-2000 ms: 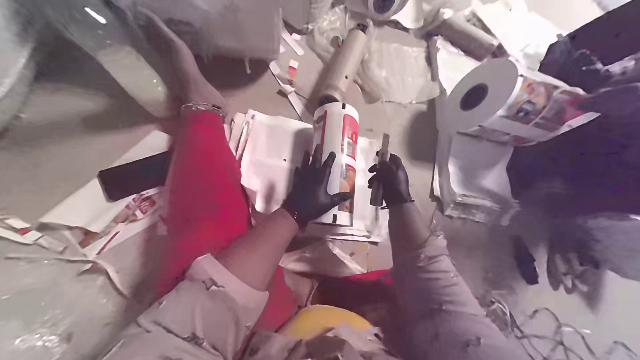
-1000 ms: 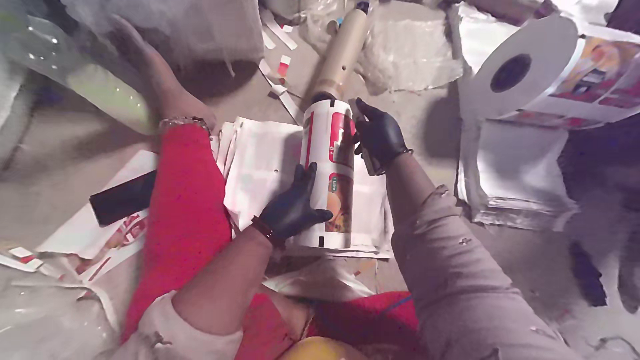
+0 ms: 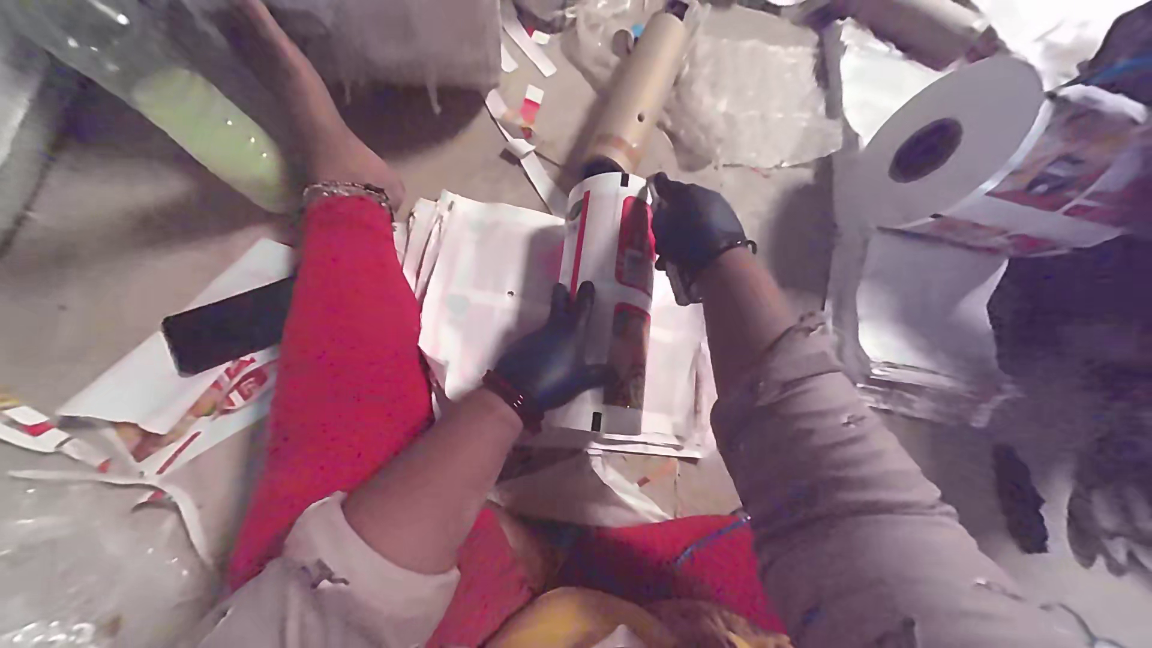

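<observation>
A roll of printed packaging film (image 3: pixel 605 243), white with red panels, lies lengthwise on a stack of flat white sheets (image 3: pixel 486 270). A brown cardboard core tube (image 3: pixel 637 90) extends from its far end. My left hand (image 3: pixel 553 355), in a dark glove, rests on the near left part of the roll with its fingers spread and nothing gripped. At the far right edge of the roll is my right hand (image 3: pixel 697 225), also gloved, closed around a flat tool whose end shows below the fist; its kind is unclear.
A large printed film roll (image 3: pixel 958 144) lies at the right above stacked white sheets (image 3: pixel 927 306). At the left, a black flat object (image 3: pixel 229 326) sits on printed scraps (image 3: pixel 216 405). Paper strips (image 3: pixel 531 166) and clear plastic (image 3: pixel 765 90) lie beyond the sheets. My outstretched leg (image 3: pixel 346 360) borders the stack.
Two seconds ago my right hand held the flat tool upright, apart from the roll; now it is at the roll's far right edge. My left hand has shifted toward the roll's near end. The view is closer.
</observation>
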